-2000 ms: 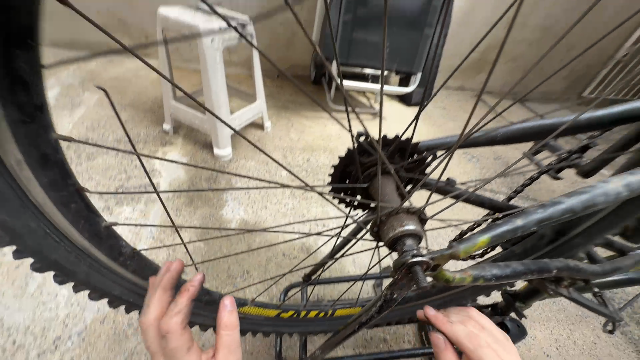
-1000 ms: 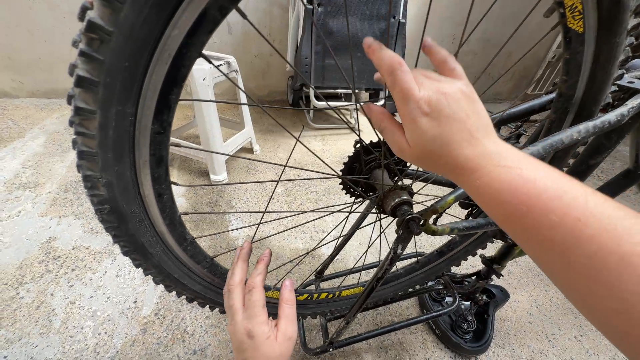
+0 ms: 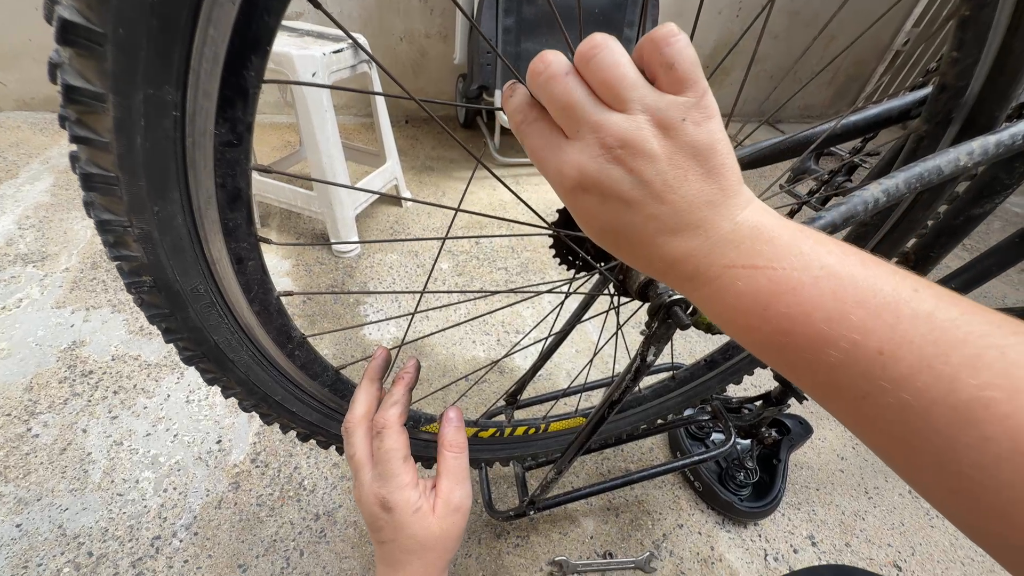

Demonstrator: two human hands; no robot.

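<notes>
A bicycle wheel with a knobby black tyre [image 3: 152,240] fills the middle, its bike upside down. My left hand [image 3: 408,472] is at the lower rim, fingers apart and raised, by the lower end of a loose-ended spoke [image 3: 442,248] that slants across the others. Whether the fingertips touch this spoke is unclear. My right hand [image 3: 632,144] is over the upper spokes with curled fingers, in front of the hub; the thumb and fingertips meet a spoke [image 3: 384,94] near its inner end, but a grip on it cannot be made out. The cog cassette [image 3: 572,244] is partly hidden behind this hand.
A white plastic stool [image 3: 320,136] stands behind the wheel, near a folded dark chair or cart [image 3: 552,32] by the wall. Below are the black rear rack [image 3: 608,484] and the saddle [image 3: 744,472]. An open-end wrench [image 3: 604,564] lies on the concrete floor.
My right hand has risen from beside the lower frame to the upper spokes, and its fingers have curled since one second ago. My left hand remains by the lower rim.
</notes>
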